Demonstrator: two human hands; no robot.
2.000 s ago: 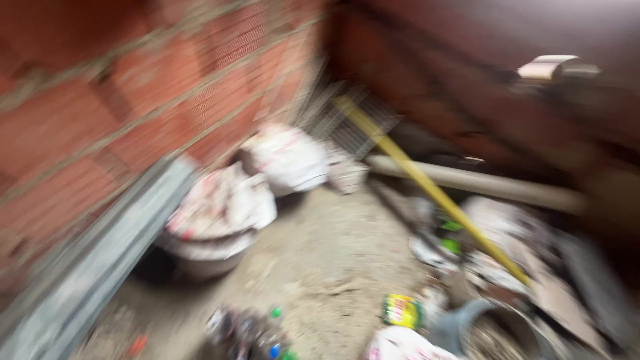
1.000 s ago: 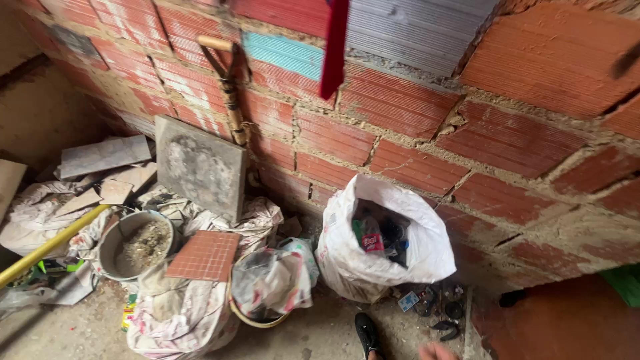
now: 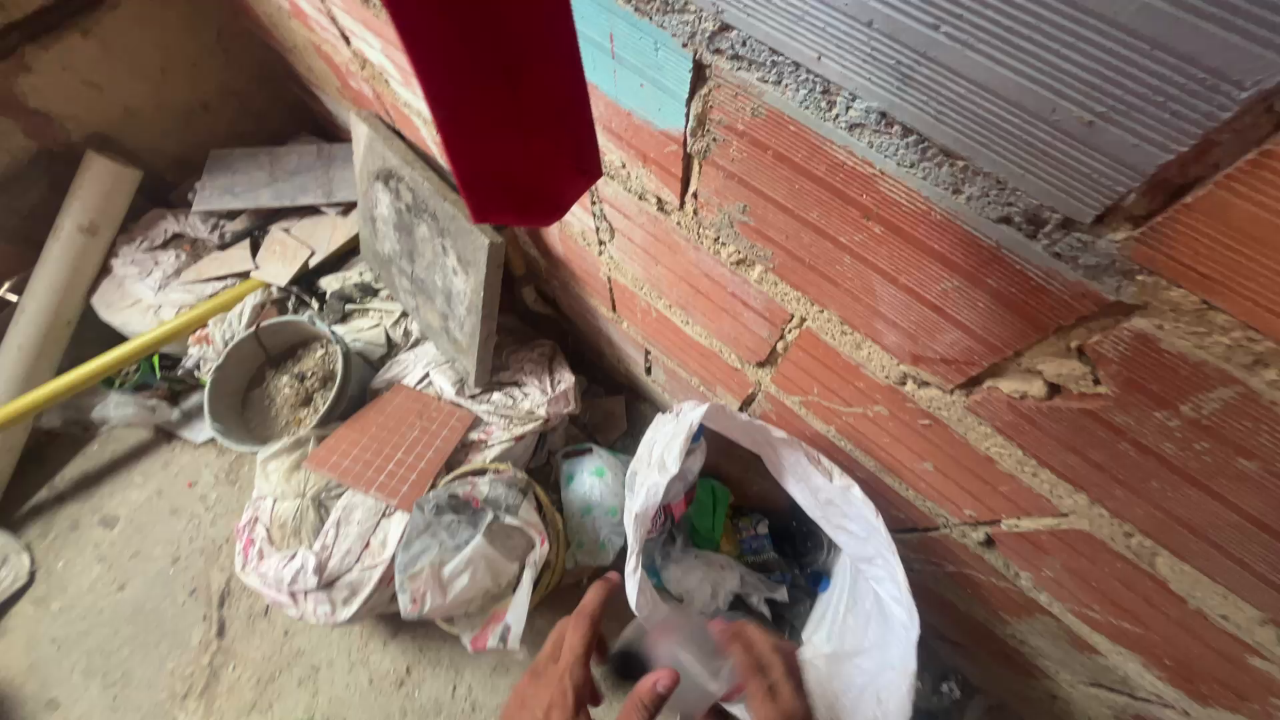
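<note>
A large white sack (image 3: 860, 590) stands by the brick wall, its mouth wide and mixed waste inside, with a green wrapper (image 3: 708, 512) and crumpled clear plastic (image 3: 715, 580) among it. At the sack's near rim is my left hand (image 3: 580, 655), fingers spread. My right hand (image 3: 765, 670) is blurred and lies against the sack's near side. Between the two hands is a blurred translucent plastic item (image 3: 685, 655); which hand bears it I cannot tell.
A bucket of rubble (image 3: 290, 385), a red tile (image 3: 392, 445), a bag-lined basket (image 3: 475, 560) and a grey slab (image 3: 425, 255) stand left of the sack. A yellow pole (image 3: 130, 355) and a pale pipe (image 3: 60, 300) lie farther left. Red cloth (image 3: 500, 110) hangs above.
The view has swung right to the brick wall and then come nearer the sack. Both my hands now show at its near rim; one second ago only a fingertip showed at the bottom edge.
</note>
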